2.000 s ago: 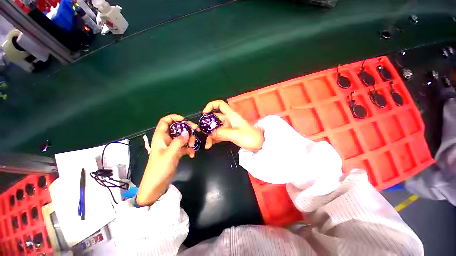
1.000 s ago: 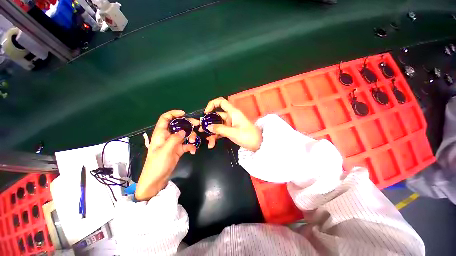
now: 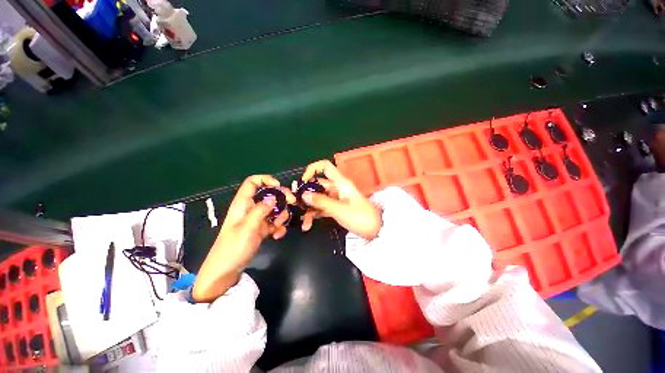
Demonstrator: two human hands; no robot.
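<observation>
My left hand [image 3: 246, 218] holds a round glossy dark unit [image 3: 270, 201] between thumb and fingers. My right hand [image 3: 340, 202] holds another round dark unit [image 3: 310, 191] close beside it. Both hands are above the dark bench mat [image 3: 310, 291], near its far edge. A further dark part shows between the hands, partly hidden by the fingers; I cannot tell what it is. The red blister tray [image 3: 467, 178] lies to the right, partly under my right sleeve. Several dark discs with thin tails [image 3: 518, 182] sit in its far right pockets.
The green belt [image 3: 240, 120] runs across beyond the bench, with small loose parts at right. At left are paper [image 3: 138, 284], a blue pen [image 3: 108, 280], a black cable [image 3: 144, 253], a calculator [image 3: 120, 355] and another filled red tray [image 3: 29, 306]. Another person's sleeve [image 3: 633, 255] is at right.
The hands stay together, and the two discs are now tilted and more covered by fingers. The view has shifted slightly. A grey block has come into view on the far side of the belt.
</observation>
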